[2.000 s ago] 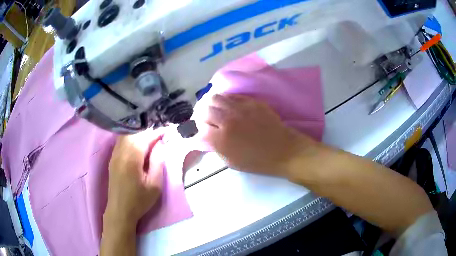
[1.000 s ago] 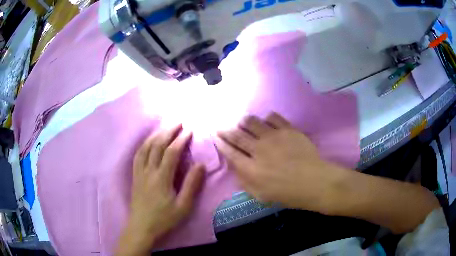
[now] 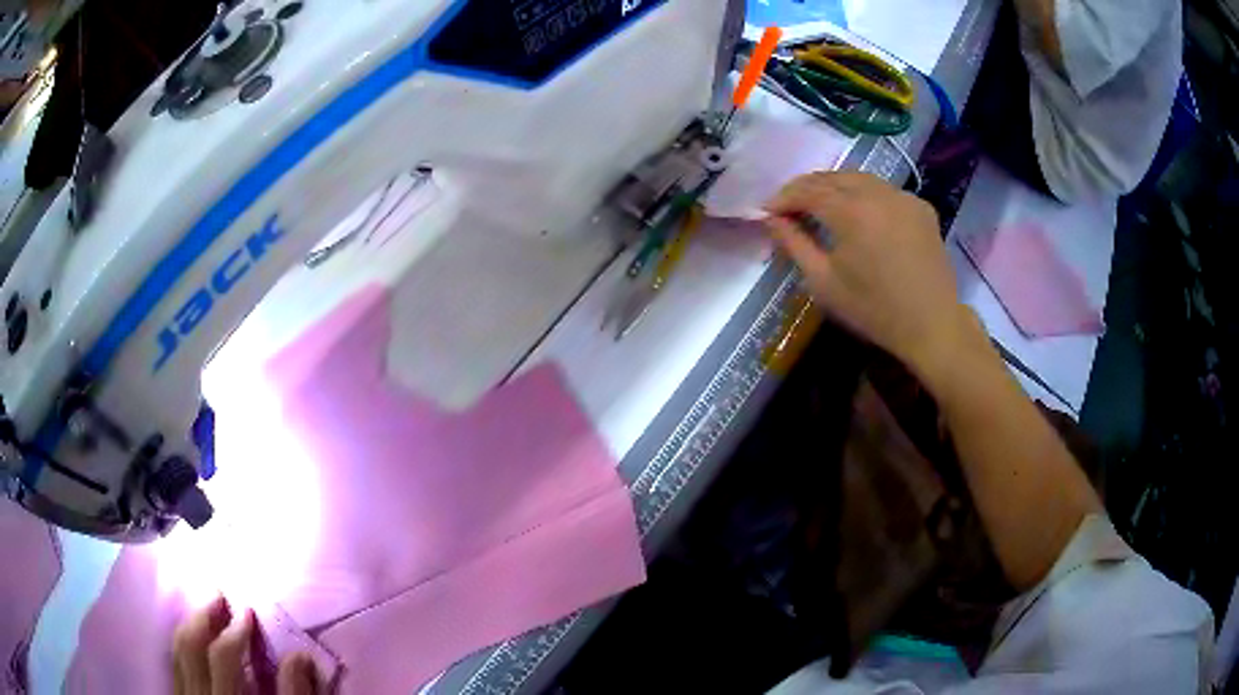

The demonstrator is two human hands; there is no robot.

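Note:
The large pink panel (image 3: 462, 475) lies across the table under the machine head, with a stitched seam line. The needle area is lost in glare. My left hand (image 3: 245, 654) is cut off by the bottom edge; its fingertips rest on the panel near a small folded detail (image 3: 302, 638), and it grips nothing that I can see. My right hand (image 3: 876, 265) is off the panel at the right. Its thumb and fingers pinch the edge of a small pale pink piece (image 3: 781, 152) beside the thread snips (image 3: 659, 265).
The white JACK machine (image 3: 326, 129) spans the upper left. An orange-tipped tool (image 3: 754, 68) and a yellow-and-green handled tool (image 3: 856, 82) lie at the back. The ruler-marked table edge (image 3: 713, 401) curves below. Another person's sleeve (image 3: 1107, 95) shows at upper right, near a pink scrap (image 3: 1039, 278).
The view has swung right. My right hand has left the panel and moved to the small pale piece. My left hand stays on the panel, now low in the picture.

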